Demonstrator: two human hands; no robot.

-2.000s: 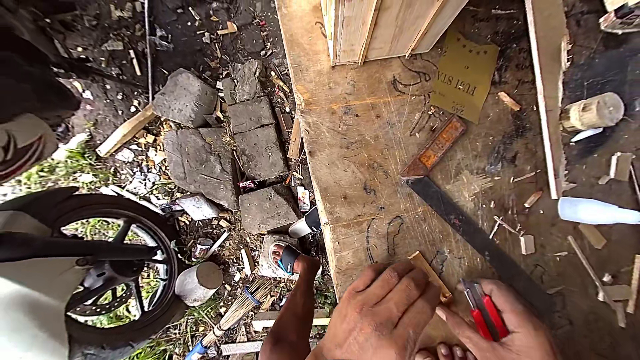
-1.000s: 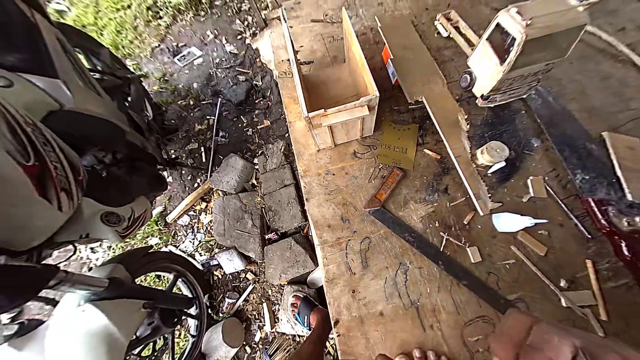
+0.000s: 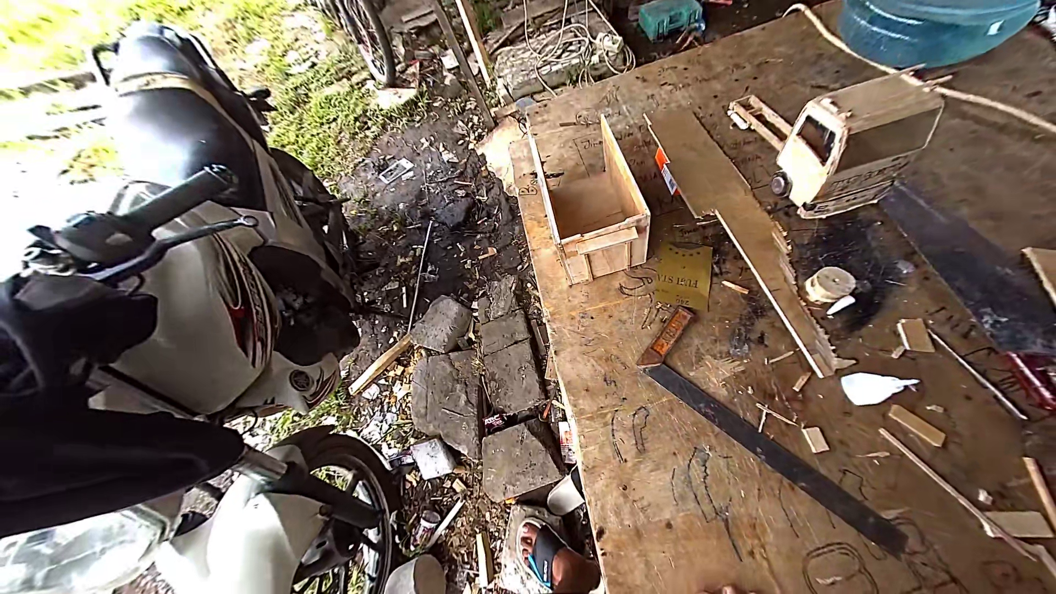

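Neither of my hands shows in the head view now. On the plywood work surface (image 3: 627, 495) lies a try square with a wooden stock (image 3: 668, 334) and a dark blade (image 3: 775, 454). An open-topped wooden box (image 3: 606, 252) stands near the left edge. Beside it lies a yellowish sheet of sandpaper (image 3: 685, 276). A wooden model truck cab (image 3: 858, 144) stands at the upper right. Between box and cab lies a long thin plywood offcut (image 3: 742, 223) with a jagged edge. A roll of tape (image 3: 829, 285) and a small white plastic bottle (image 3: 876, 388) are to its right.
Wood scraps (image 3: 916, 425) and thin strips (image 3: 949, 478) lie on the right. A red metal tool (image 3: 1033, 379) is at the right edge, a blue-green tub (image 3: 936, 29) at the top. A motorcycle (image 3: 198, 313), stone blocks (image 3: 445, 396) and a sandaled foot (image 3: 549, 557) are on the left.
Two seconds ago my left hand was on a small wood piece and my right held a red-handled tool; both hands have left the view. The view has swung up and left.
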